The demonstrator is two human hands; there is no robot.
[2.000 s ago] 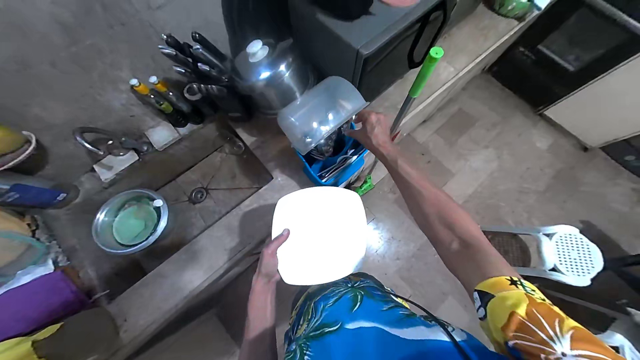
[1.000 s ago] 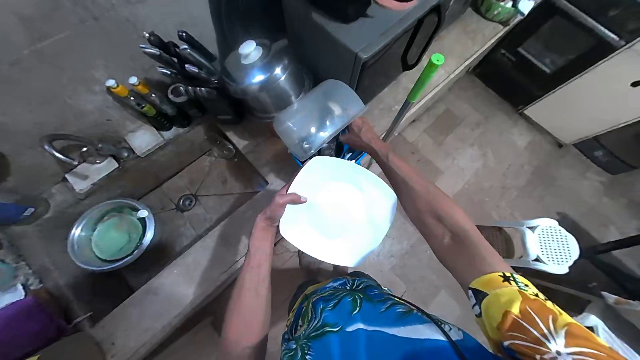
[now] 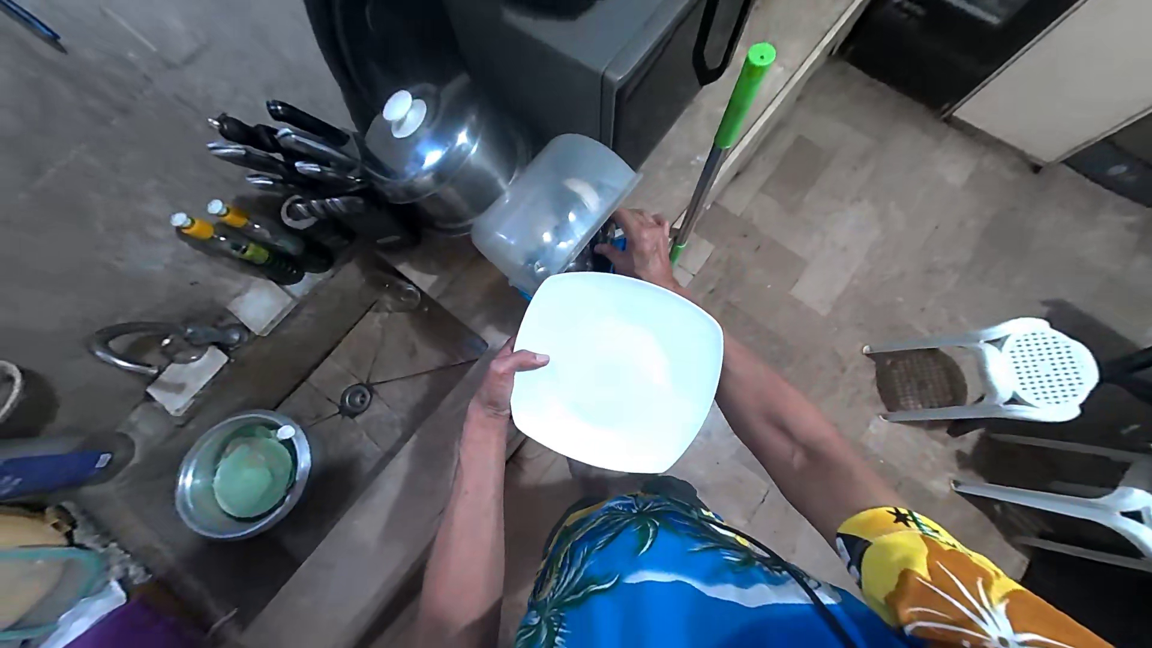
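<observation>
My left hand [image 3: 506, 382] grips the left edge of a white squarish plate [image 3: 619, 373], its thumb on the upper face. Beyond the plate, my right hand [image 3: 643, 243] reaches beside a tilted translucent plastic container [image 3: 560, 202], fingers bent at dark items by its lower right rim. Whether those fingers hold anything cannot be told. The plate and container hide most of the blue holder under them. Close to the right hand, a pole with a green grip [image 3: 745, 94] leans at the counter's edge.
Left lies a tiled sink [image 3: 328, 396] with a metal bowl [image 3: 186, 490] and a faucet [image 3: 126, 346]. Behind stand a lidded metal pot [image 3: 441, 171], a knife block [image 3: 378, 220], bottles [image 3: 243, 252] and a dark oven-like appliance [image 3: 576, 54]. A white plastic stool [image 3: 1048, 369] is at right.
The plate has moved up toward the container and now covers more of the blue holder. My left hand keeps its grip on it. My right hand stays near the container's rim.
</observation>
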